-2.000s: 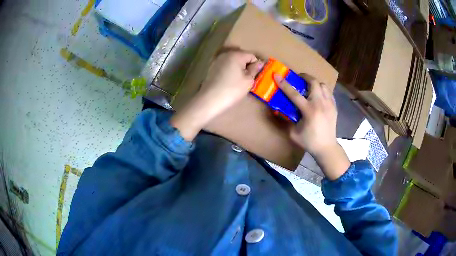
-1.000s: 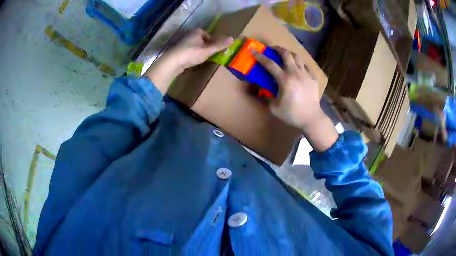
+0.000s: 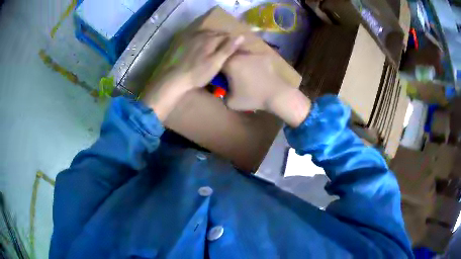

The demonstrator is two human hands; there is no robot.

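A closed brown shipping carton (image 3: 222, 131) lies in front of me at the bench's near edge. My right hand (image 3: 252, 83) is closed around the tape gun (image 3: 219, 83) over the carton's top. Only a blue part and a small orange-red part of the tape gun show. My left hand (image 3: 199, 60) is blurred, with its fingers spread beside and partly over the right hand, at the carton's left side. Blurred green tape (image 3: 176, 55) shows by the left hand. What lies under the left palm is hidden.
The metal-topped bench (image 3: 144, 43) holds yellowish tape rolls (image 3: 268, 17) behind the carton and a pile of flat cardboard sheets (image 3: 361, 76) at right. A white sheet (image 3: 302, 164) lies right of the carton. A blue bin (image 3: 96, 35) stands at upper left. Brown cartons (image 3: 417, 177) are at far right.
The tape gun first went to the carton's left edge, drawing green tape between it and my left hand. Now my right hand has moved further left with it, and both hands are close together.
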